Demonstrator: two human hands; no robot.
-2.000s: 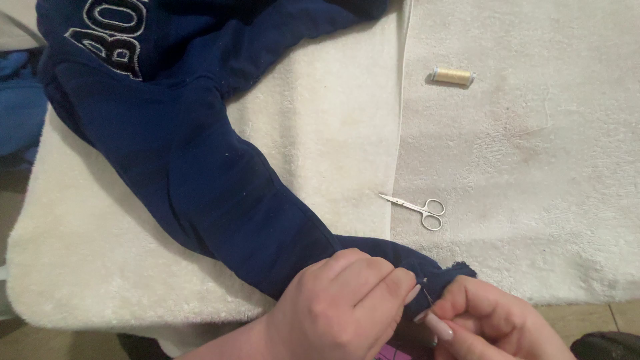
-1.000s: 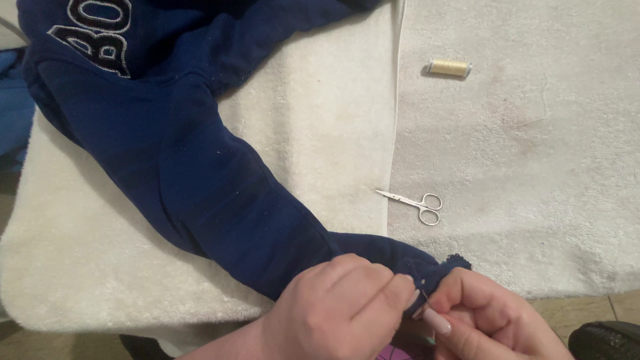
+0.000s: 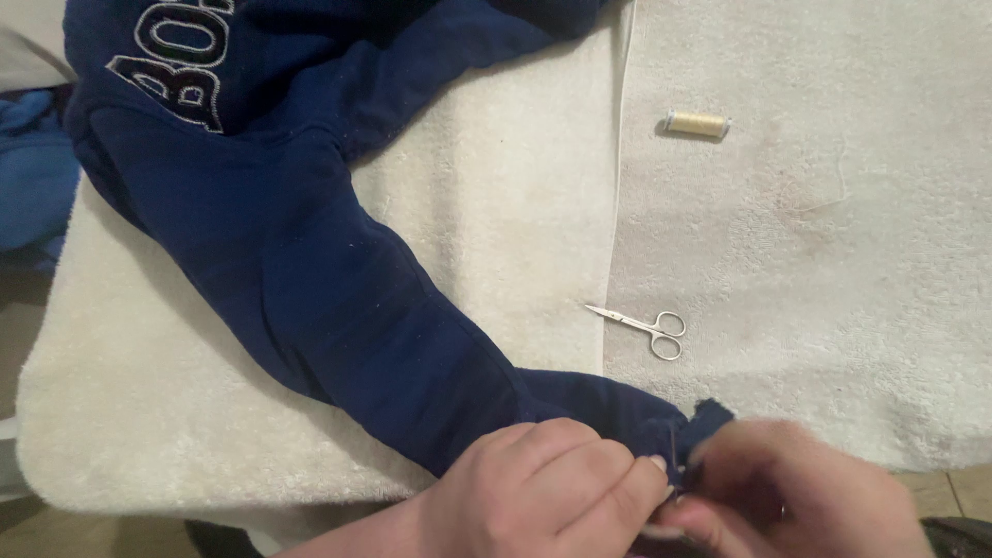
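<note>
A navy blue sweatshirt (image 3: 325,256) with outlined appliqué letters lies across the left side, its sleeve running down to my hands. My left hand (image 3: 550,488) is closed on the sleeve's cuff end at the bottom centre. Close beside it, my right hand (image 3: 798,488), slightly blurred, has its thumb and fingers at the cuff's frayed edge (image 3: 709,418). A thin sewing needle (image 3: 673,446) shows upright at the fabric between the hands; which fingers touch it cannot be told. Small metal scissors (image 3: 639,322) lie above the hands, and a spool of pale yellow thread (image 3: 697,125) lies farther up.
Cream fleece (image 3: 116,387) and a whitish towel (image 3: 814,310) cover the work surface, meeting at a raised edge. A loose pale thread (image 3: 843,174) lies on the towel at right. Blue cloth (image 3: 31,178) is at the far left. Wooden floor (image 3: 942,496) shows at the lower right.
My right hand has shifted and turned at the cuff, with its back now more toward the camera. My left hand keeps its hold on the sleeve. Scissors and spool have not moved.
</note>
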